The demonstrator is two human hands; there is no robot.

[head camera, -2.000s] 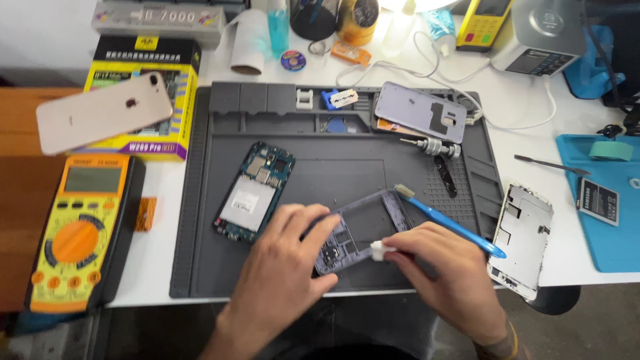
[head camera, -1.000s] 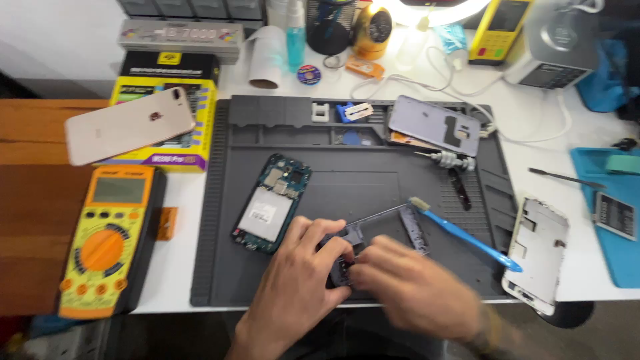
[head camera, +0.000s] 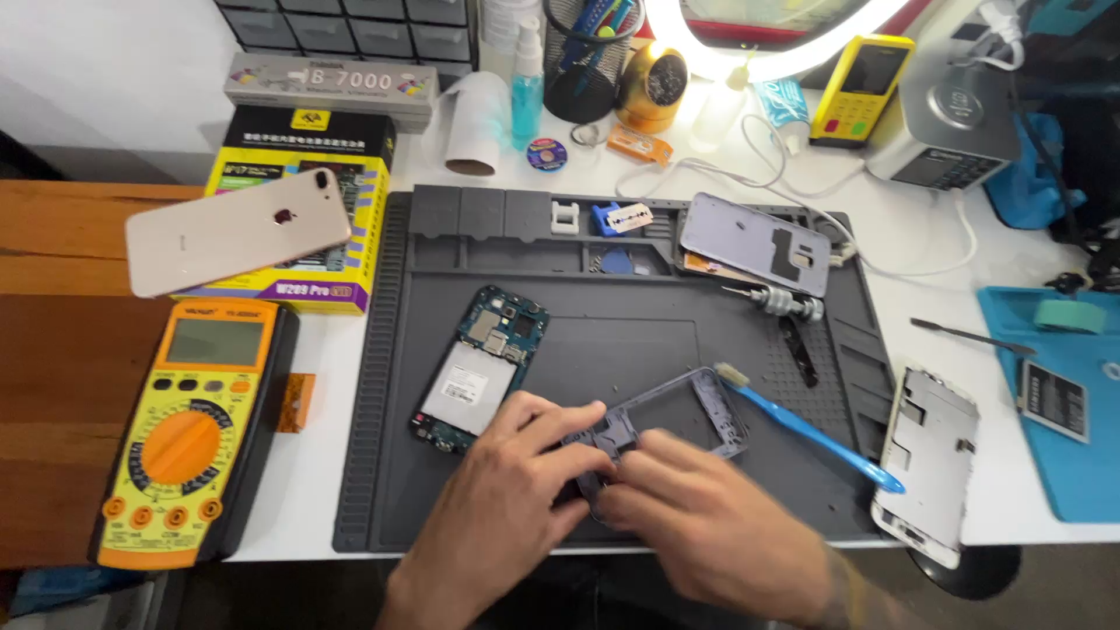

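My left hand (head camera: 516,490) grips the left end of a grey phone mid-frame (head camera: 723,418) that lies on the dark grey silicone repair mat (head camera: 612,302). My right hand (head camera: 700,516) is at the same end, its fingertips pinched together beside the left fingertips; what they pinch is hidden. Left of the frame lies an opened phone body with a green circuit board (head camera: 512,324) and a silver plate with a label. A blue brush (head camera: 809,433) lies to the right, its bristles at the frame's far corner. A precision screwdriver (head camera: 783,302) rests near a grey phone back cover (head camera: 744,236).
A yellow multimeter (head camera: 197,385) and a pink-gold phone (head camera: 236,232) on a yellow box (head camera: 341,284) stand left. At right are a white phone screen assembly (head camera: 932,455), a spudger (head camera: 962,334) and a battery (head camera: 1054,400) on a blue mat. Bottles and a pen cup (head camera: 582,83) line the back.
Two seconds ago my right hand held a small white piece over the middle of the frame; now its fingers are at the frame's left end and that piece is not visible. The view has shifted.
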